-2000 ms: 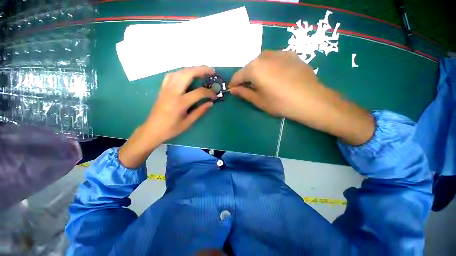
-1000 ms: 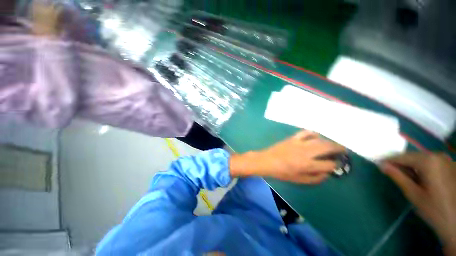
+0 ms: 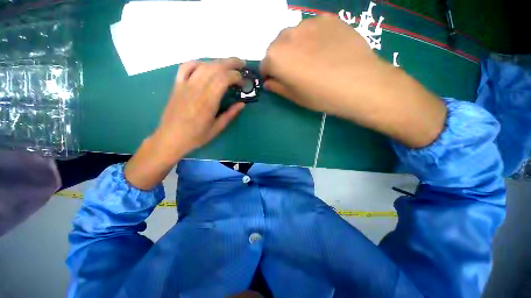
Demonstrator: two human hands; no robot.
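A round black module (image 3: 249, 92) with a pale centre and small white bits on it sits just above the green mat. My left hand (image 3: 201, 96) grips its left edge between thumb and fingers. My right hand (image 3: 317, 64) is at the module's right side, fingers pinched together; whether it holds a tool is hidden behind the fingers. White paper sheets (image 3: 192, 32) lie fanned behind my hands. White adhesive pieces (image 3: 371, 29) lie in a loose pile beyond my right hand, partly hidden by it.
Clear blister trays (image 3: 38, 87) stand at the left. A purple-pink sleeve (image 3: 26, 186) of another person is at the left edge, and a blue sleeve (image 3: 503, 110) at the right. A black pen (image 3: 450, 20) lies at the far right. Red lines cross the mat's back.
The view swung left and came back. A second ago my right hand was apart from the module; now it is at the module's right side. My left hand has kept hold of the module.
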